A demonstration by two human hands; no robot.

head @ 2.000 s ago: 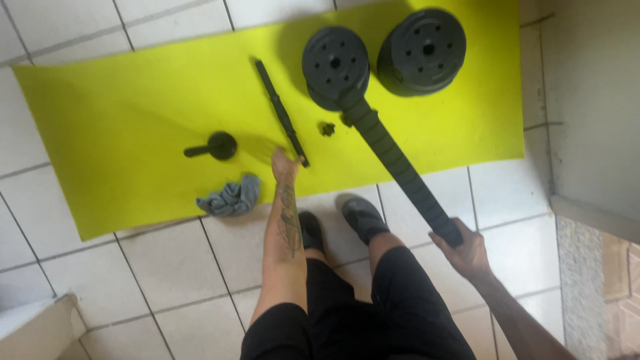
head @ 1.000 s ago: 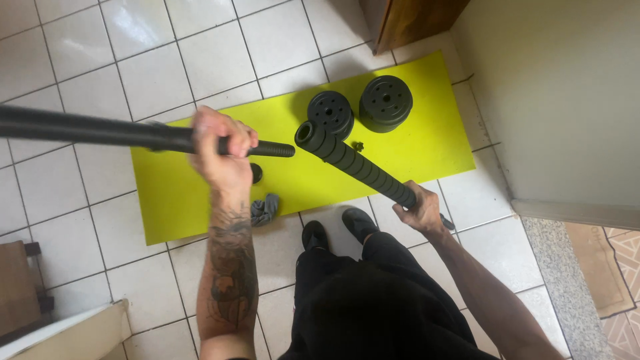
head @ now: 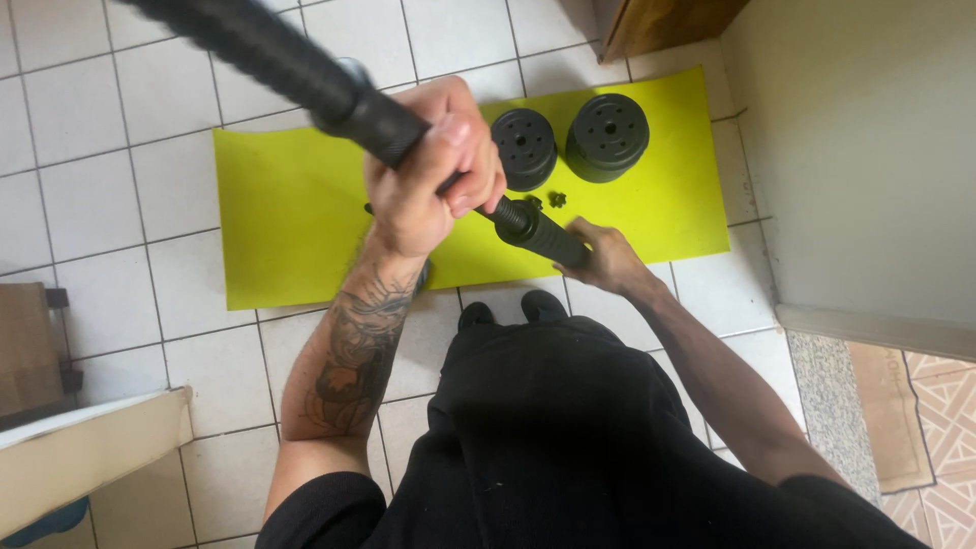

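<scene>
My left hand [head: 438,164] is closed around a black threaded bar [head: 370,126], whose thicker, ridged part runs out to the upper left, blurred. Its threaded end meets the near end of a black foam-covered tube [head: 547,238]. How far the bar sits inside the tube cannot be told. My right hand [head: 610,259] grips the tube's lower end. Beyond, on a yellow-green mat [head: 282,221], stand two stacks of black weight plates, a left stack [head: 522,145] and a right stack [head: 608,136]. A small black star nut [head: 558,200] lies in front of them, with another partly hidden beside it.
White tiles [head: 191,183] surround the mat. A wooden piece of furniture [head: 663,27] stands behind it, and a pale wall [head: 862,152] rises at right. A brown box-like object [head: 27,343] is at far left. My black shoes [head: 543,305] are at the mat's near edge.
My left hand first reached to the bar on the mat, then lifted it; now the bar's end is at the tube. My right hand still holds the tube.
</scene>
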